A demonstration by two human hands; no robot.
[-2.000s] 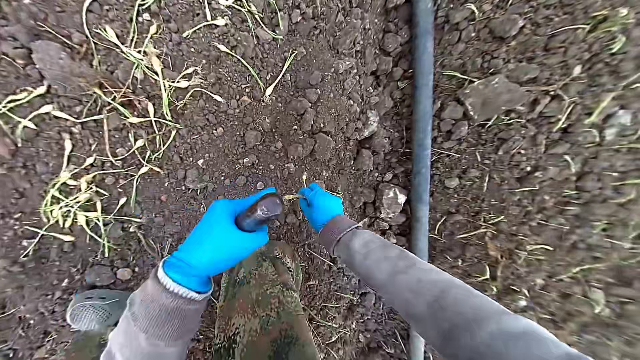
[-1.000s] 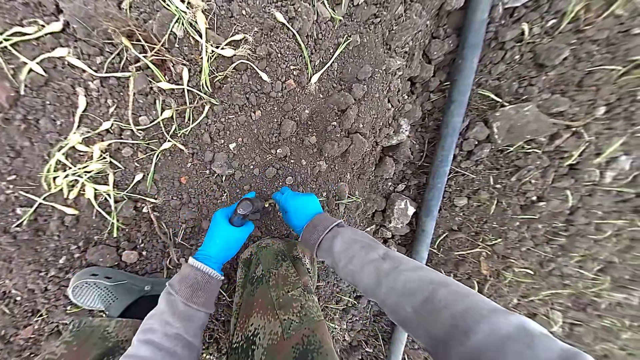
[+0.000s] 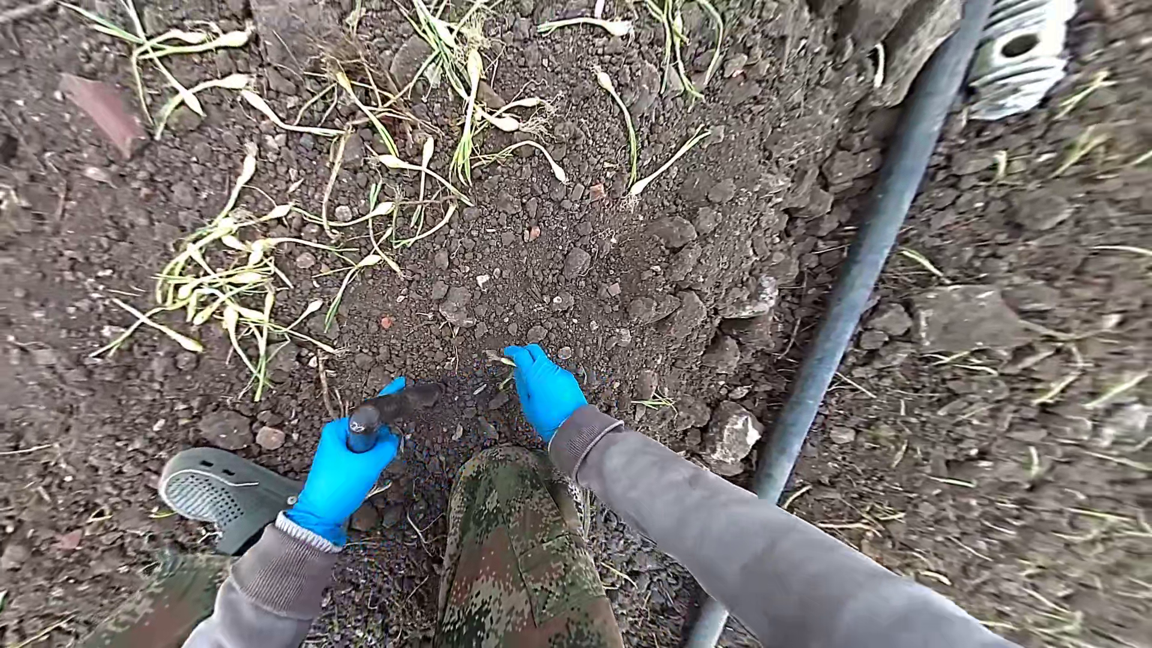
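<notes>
My left hand (image 3: 346,468), in a blue glove, is closed round the dark handle of a small hand tool (image 3: 392,416), whose blunt end points right, just above the soil; its exact kind cannot be told. Right of it, my right hand (image 3: 545,389), also gloved in blue, pinches a small plant (image 3: 500,359) close to the ground, mostly hidden by the fingers. Pulled bulb plants with pale bulbs and green leaves lie in a pile (image 3: 229,279) at the left. More of them are scattered (image 3: 468,117) higher up, and two lie apart (image 3: 666,164) at the upper middle.
A grey pipe (image 3: 841,333) runs lengthwise on the right, with a pale stone (image 3: 731,434) beside it. A ribbed whitish object with a hole (image 3: 1021,58) lies at the top right. My left shoe (image 3: 220,493) rests at the lower left, and a reddish fragment (image 3: 103,112) lies upper left.
The view has shifted, bringing in more ground at the top. The hands are further apart than one second ago, and the tool now points right between them.
</notes>
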